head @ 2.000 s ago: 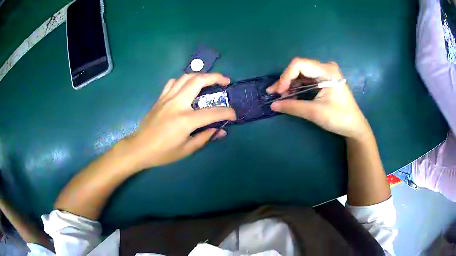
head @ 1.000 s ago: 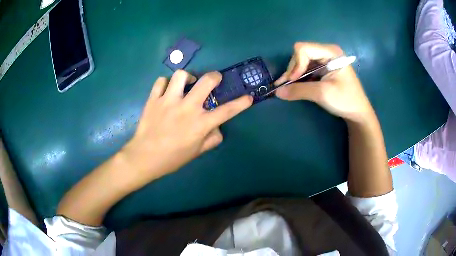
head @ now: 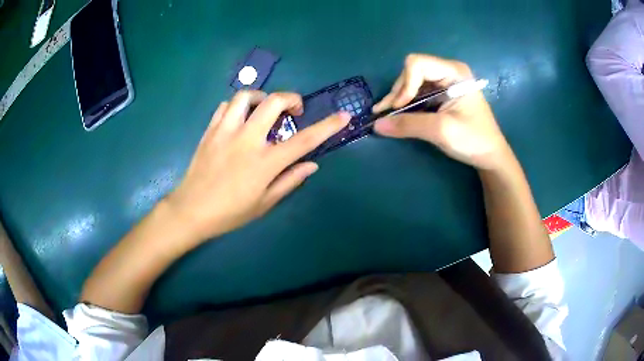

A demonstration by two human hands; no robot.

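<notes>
A black phone housing (head: 319, 111) lies on the green top, its round speaker grille at the right end and a silvery patch at the left. My left hand (head: 243, 151) holds it down, with the index fingertip on the housing beside the grille. My right hand (head: 441, 116) holds tweezers (head: 421, 101) with a whitish upper end. Their tips are at the right end of the housing, near my left fingertip. Whether they grip a part cannot be told. A small black squarish piece (head: 264, 64) with a white disc lies beyond my left hand.
A smartphone (head: 101, 60) lies flat at the upper left, beside the pale edge strip (head: 28, 76). A small white object (head: 42, 27) is beyond it. A person's light sleeve (head: 618, 77) is at the right. Another person's arm (head: 21, 271) is at the left edge.
The housing has turned from my first view and its speaker grille has come into sight. Most recently, my left index fingertip has moved onto the housing beside the grille. My right hand has shifted left.
</notes>
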